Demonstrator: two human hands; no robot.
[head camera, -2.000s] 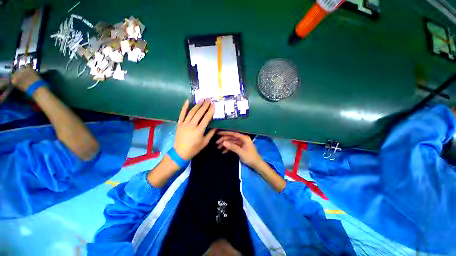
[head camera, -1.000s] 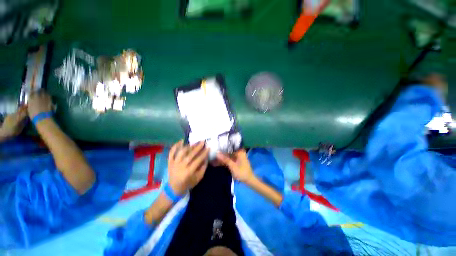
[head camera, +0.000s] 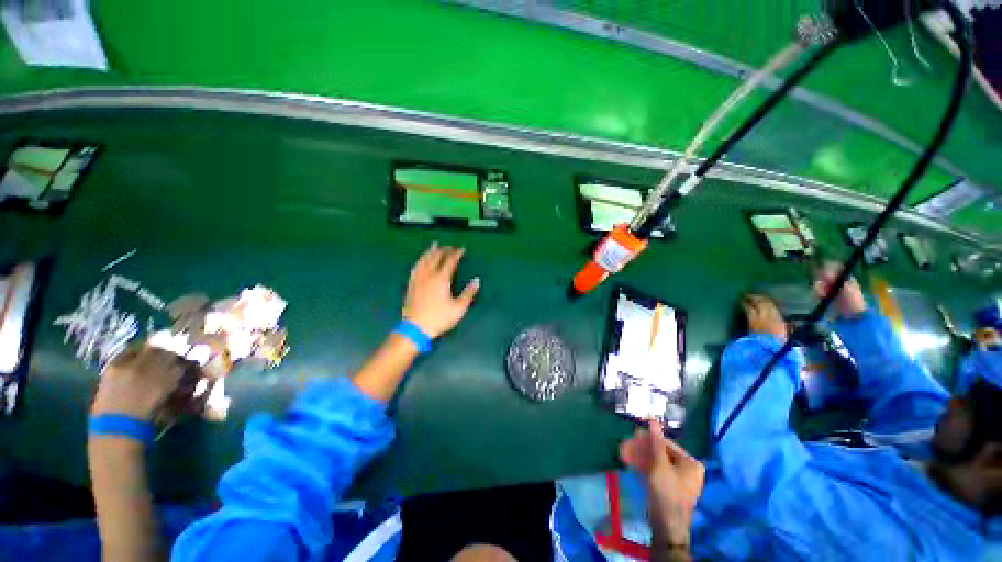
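My left hand (head camera: 437, 294), with a blue wrist band, reaches forward over the green bench with fingers spread and empty, just short of a waiting tablet unit (head camera: 440, 195). An open tablet unit (head camera: 644, 349), silver-white inside with a black edge, lies right of the screw dish (head camera: 540, 363). My right hand (head camera: 667, 474) is at this unit's near end, fingertips at its edge; whether it grips the edge is unclear. The orange electric screwdriver (head camera: 608, 260) hangs above, between dish and unit, with no hand on it.
Another person's hand (head camera: 143, 386) with a blue band is at the pile of small modules (head camera: 244, 329), beside thin white pieces (head camera: 101, 321). More units line the far side. A person (head camera: 835, 461) works at the right. A black cord (head camera: 879, 220) loops down at the right.
The view has swung up and right. The unit has moved from left of the screw dish to its right. My left hand has left it and reached forward. Another person's hand has come to the modules.
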